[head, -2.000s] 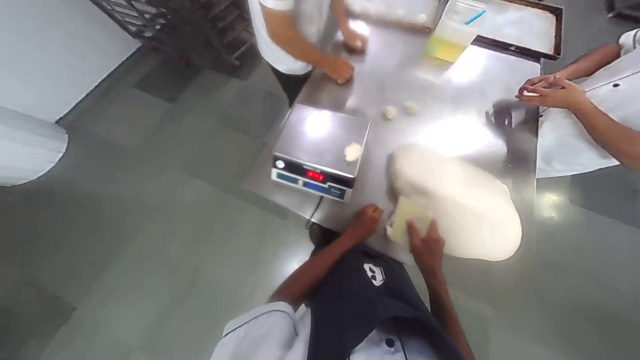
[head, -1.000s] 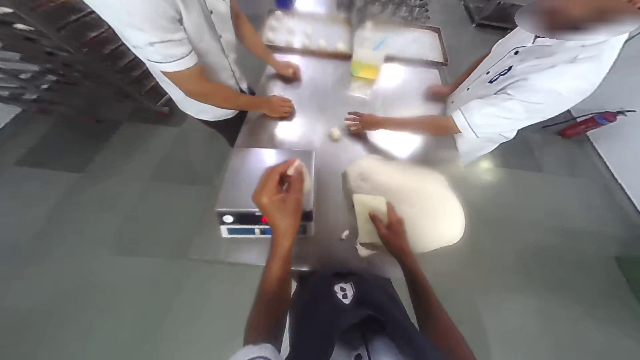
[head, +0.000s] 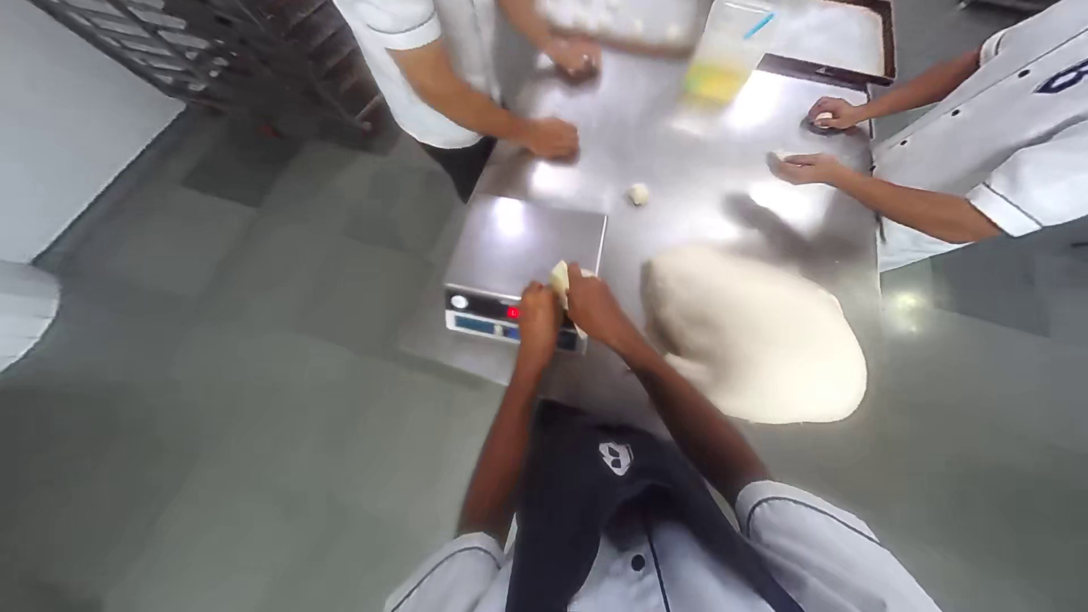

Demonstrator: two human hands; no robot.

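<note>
My left hand [head: 541, 319] is at the front right edge of a digital scale [head: 527, 234], its fingers curled close to my right hand; whether it pinches dough is too blurred to tell. My right hand [head: 595, 308] holds a pale dough scraper [head: 560, 279], which tilts over the scale's edge and is partly hidden by the fingers. To the right, a large mass of dough [head: 756, 340] lies on the steel table. A small dough ball [head: 638, 194] rests beyond the scale.
A co-worker's hands [head: 561, 102] are on the table at the far left. Another co-worker's hands [head: 820, 140] hold small dough pieces at the right. A clear container with yellow liquid [head: 718, 81] stands at the back, near trays [head: 884, 42]. A rack [head: 280, 68] is at the left.
My right hand has moved left with the scraper, from the large dough to the scale. My left hand has come down from above the scale platform to its front. The right co-worker's hand has drawn back from the small ball.
</note>
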